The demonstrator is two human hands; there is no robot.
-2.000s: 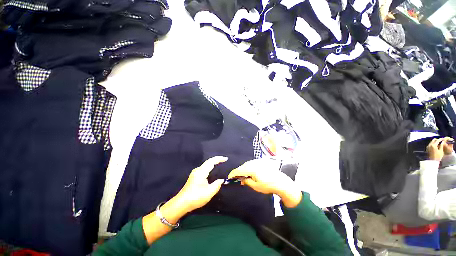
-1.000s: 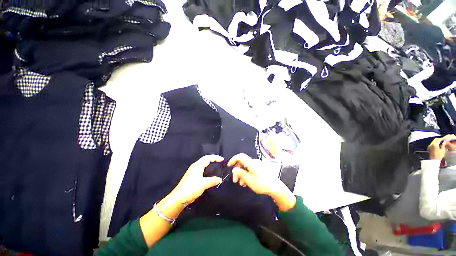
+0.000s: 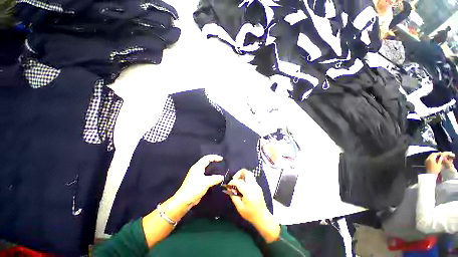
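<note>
A navy garment [image 3: 165, 170] with checked facing lies in front of me, partly under my hands. My left hand [image 3: 198, 179] pinches a fold of it between thumb and fingers. My right hand [image 3: 247, 197] is close beside it, fingers curled round a small dark tool [image 3: 230, 189], perhaps thread snips, its tip near my left fingertips. A thin pale line, maybe needle or thread, shows between the hands; it is too small to tell which.
A round shiny dish [image 3: 279, 149] and a flat black rectangle [image 3: 285, 186] lie right of the garment. Navy garments [image 3: 45, 130] are layered at left. Black garments with white trim [image 3: 321, 45] and a plain black heap [image 3: 366, 110] lie across the table [image 3: 201, 60]. Another person's hands [image 3: 439, 163] show at right.
My right hand has moved down and turned, and the small dark tool now shows in it. My left hand stays at the garment fold. The black rectangle is now uncovered. The view has shifted slightly.
</note>
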